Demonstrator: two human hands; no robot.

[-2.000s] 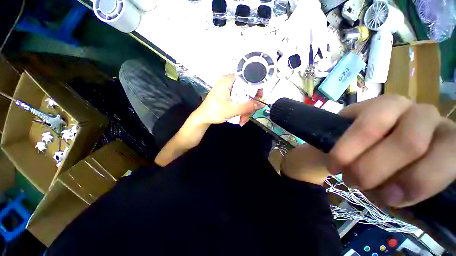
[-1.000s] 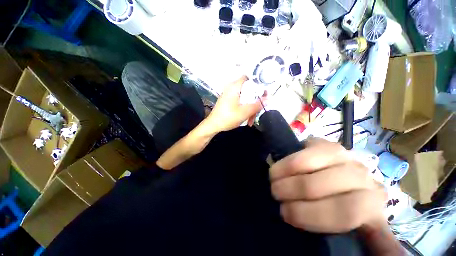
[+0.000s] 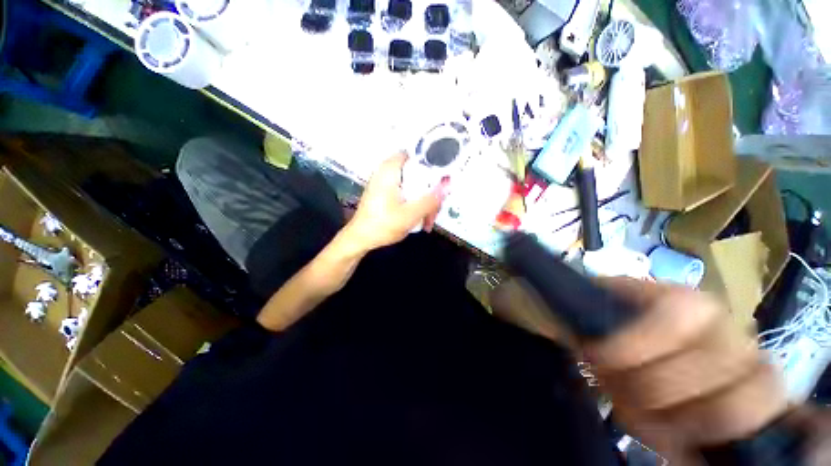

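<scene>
A white handheld fan (image 3: 441, 151) with a ringed round head and dark centre is above the bench's near edge. My left hand (image 3: 392, 205) grips its handle part, thumb and fingers around it. My right hand (image 3: 679, 359), blurred, is closed around a thick black electric screwdriver (image 3: 560, 282). The screwdriver points up and left, and its front end is apart from the fan, to its lower right. The thin bit cannot be made out.
The white bench (image 3: 301, 109) bears rows of black squares (image 3: 399, 55), a pale-blue block (image 3: 563, 144), a black handle (image 3: 589, 205) and a spoked grille (image 3: 615, 43). White fan bodies (image 3: 173, 47) lie far left. Cartons (image 3: 688, 146) stand right and lower left.
The screwdriver and my right hand have moved right and down, away from the fan. My left hand still holds the fan. The view has shifted, so the bench things sit further left.
</scene>
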